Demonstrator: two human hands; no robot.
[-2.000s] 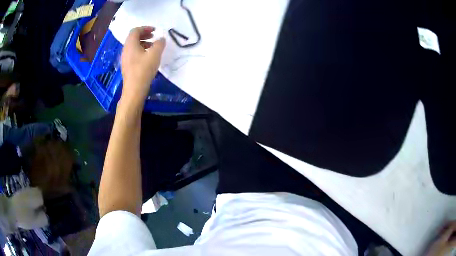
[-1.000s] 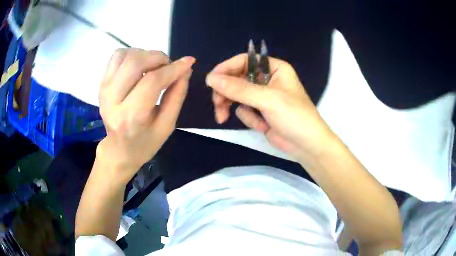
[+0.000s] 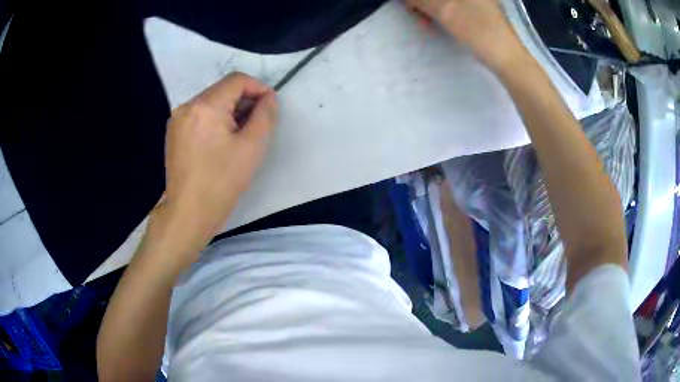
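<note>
A black fabric panel (image 3: 82,134) lies at the left and along the top, with a curved lower edge. My left hand (image 3: 216,142) is over the white table cover (image 3: 373,112), thumb and fingers pinched on one end of a thin dark tape (image 3: 298,71). The tape runs taut up and right from it to the panel's curved edge. My right hand (image 3: 458,22) is at the top, right of centre, near that edge and cut off by the frame. Its fingertips are blurred, so its grip is unclear. No snips show.
A brown wooden-looking handle (image 3: 617,30) and dark plate, apparently the iron, are at the top right. Plastic-wrapped bundles (image 3: 492,186) stand below the table's front edge at right. A blue crate (image 3: 30,339) is at the bottom left.
The view has swung right. My left hand has moved from beside the right hand to below the panel's curved edge, where the tape now shows. My right hand has moved up and right.
</note>
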